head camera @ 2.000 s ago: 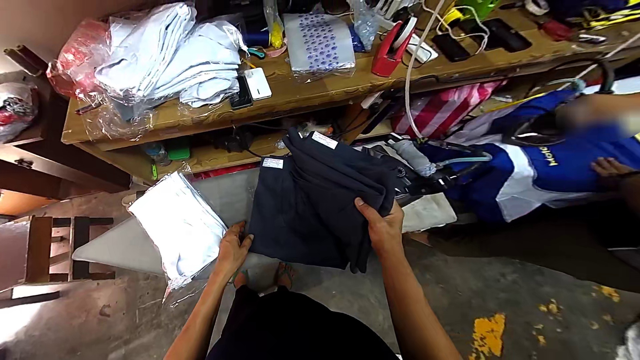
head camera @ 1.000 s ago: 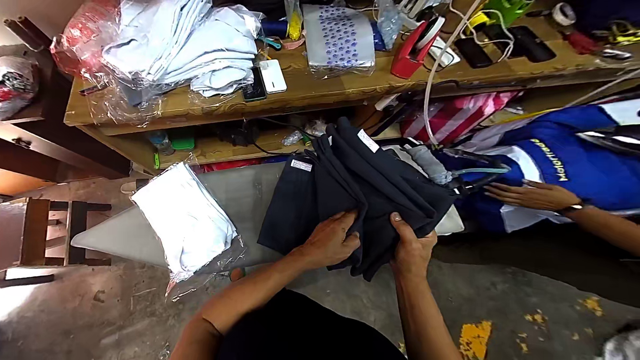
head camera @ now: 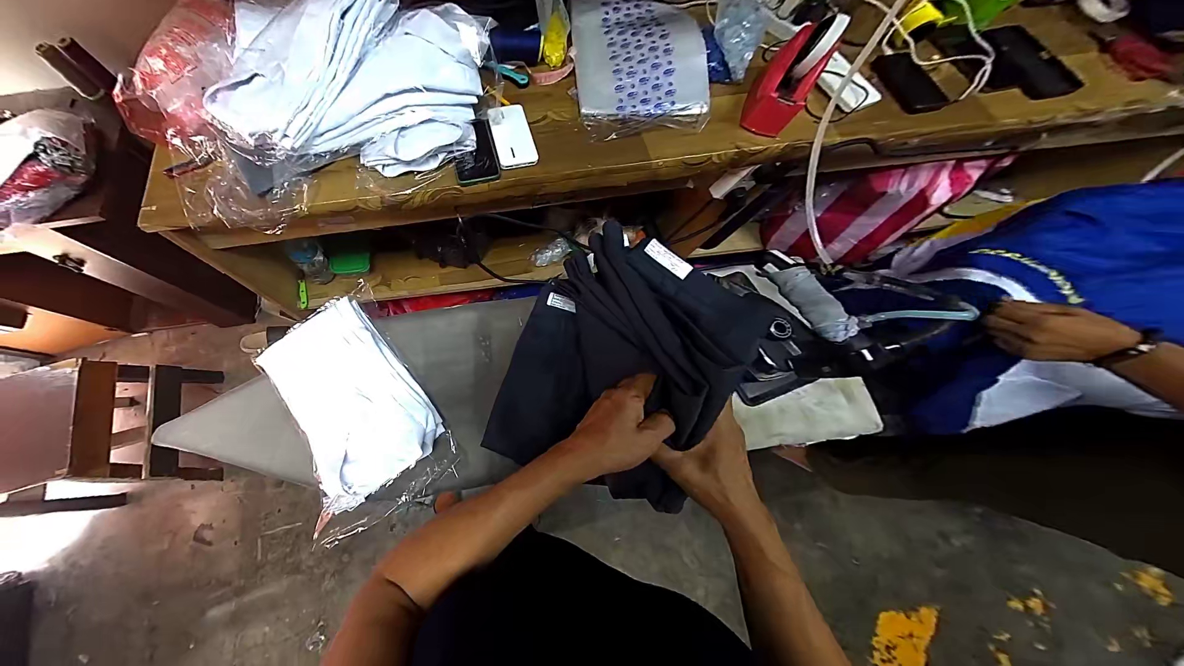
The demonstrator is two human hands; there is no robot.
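Observation:
Dark navy folded garments (head camera: pixel 638 342) with white labels lie bunched over a grey ironing board (head camera: pixel 444 351). My left hand (head camera: pixel 624 430) grips a fold at their lower front edge. Close beside it, my right hand (head camera: pixel 708 462) holds the bundle from below and the right, its fingers partly hidden by the cloth. Left of the bundle, a white folded garment in clear plastic (head camera: pixel 347 398) rests on the board. A steam iron (head camera: pixel 805 301) with a cloth-wrapped handle stands just right of the dark garments, beside a pale cloth pad (head camera: pixel 809 412).
A wooden table (head camera: pixel 546 139) along the back holds light-blue garments (head camera: pixel 342 83), phones, printed plastic packaging (head camera: pixel 641 60) and a red tape dispenser (head camera: pixel 794 79). At the right, a co-worker's hand (head camera: pixel 1059 330) rests on a blue and white garment (head camera: pixel 1091 240). A hose (head camera: pixel 819 157) hangs near the iron.
My left hand has moved from the left edge of the dark garments to their front, near my right hand. The garments are more bunched. The co-worker's hand has moved left over the blue garment.

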